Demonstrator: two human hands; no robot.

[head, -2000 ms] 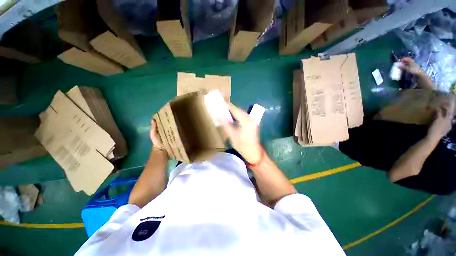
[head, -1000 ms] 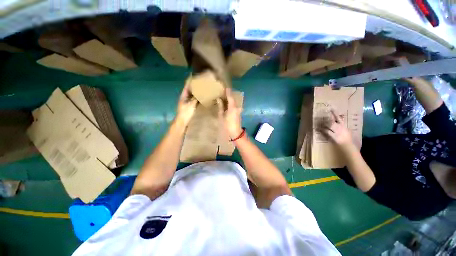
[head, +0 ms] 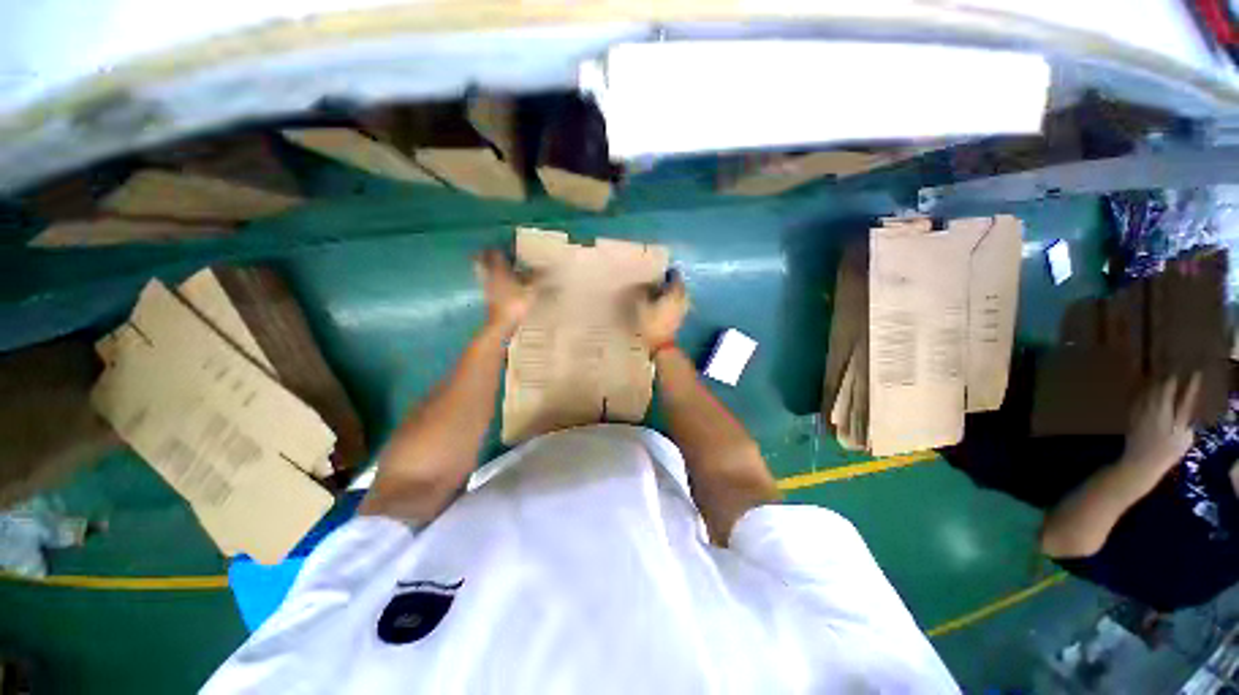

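A flat brown carton blank (head: 584, 333) with printed lines lies on the green surface right in front of me. My left hand (head: 507, 292) is blurred at its upper left edge, fingers apart. My right hand (head: 663, 310) is blurred at its upper right edge; whether its fingers grip the blank cannot be told. A small white stack of slips (head: 731, 356) lies to the right of the blank.
Stacks of blanks lie at left (head: 211, 414) and right (head: 917, 340). Open brown boxes (head: 469, 171) stand under the bench edge (head: 340, 68), which carries a white power strip (head: 829, 98). A blue stool (head: 265, 587) is at lower left. Another person's hand (head: 1159, 424) touches a brown box at right.
The box I held has left my hands, after moving up toward the row under the bench. My hands have come apart to the blank's sides. The other person now has a brown box.
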